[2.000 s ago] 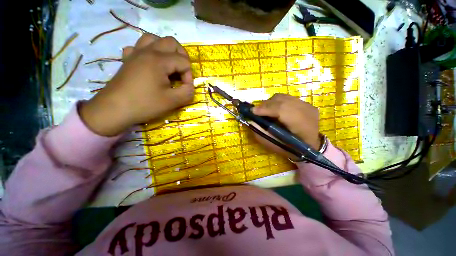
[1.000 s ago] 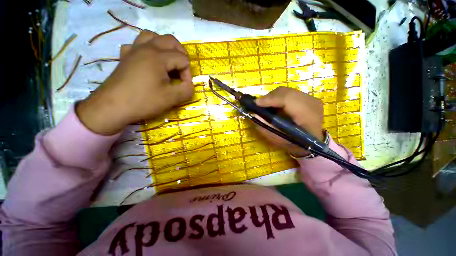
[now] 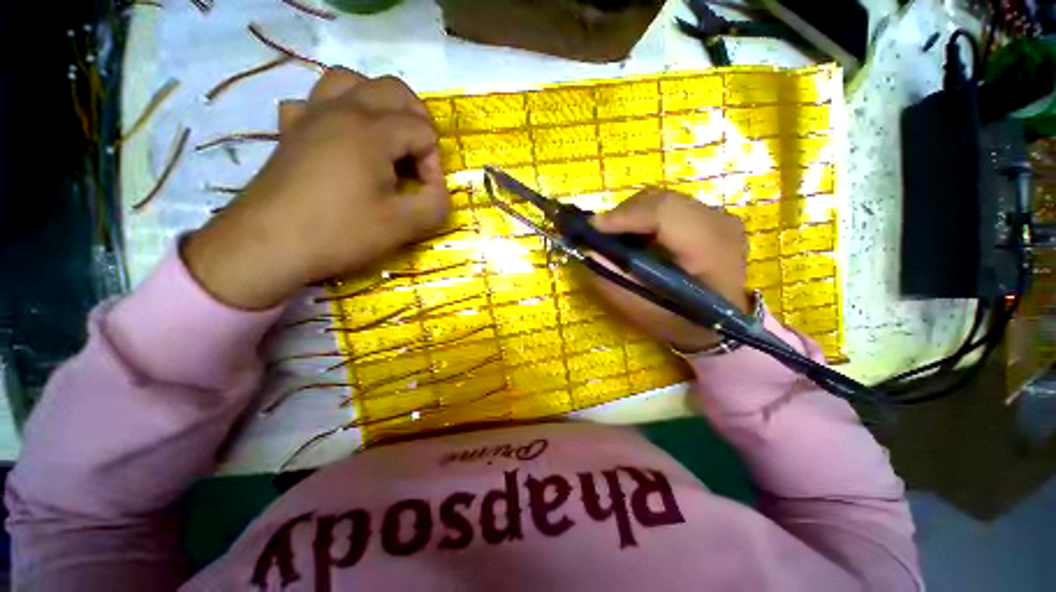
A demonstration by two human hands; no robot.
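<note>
A shiny yellow flexible circuit panel with brown grid lines lies in front of me. Several thin lead wires lie across its left edge. My right hand holds a black soldering iron with a thin feed tube alongside it. The iron's tip is over the panel's upper left part, just right of my left hand. My left hand is over the panel's upper left edge with thumb and fingertips pinched together. Whatever is between its fingertips is too small or hidden to tell.
Loose lead wires lie on the white board at the left. A brown box and a dark hand tool are beyond the panel. A black box with cables stands at the right.
The iron's tip has moved slightly up and away from me, and my right hand has moved slightly with it. My left hand has barely moved and keeps its pinch.
</note>
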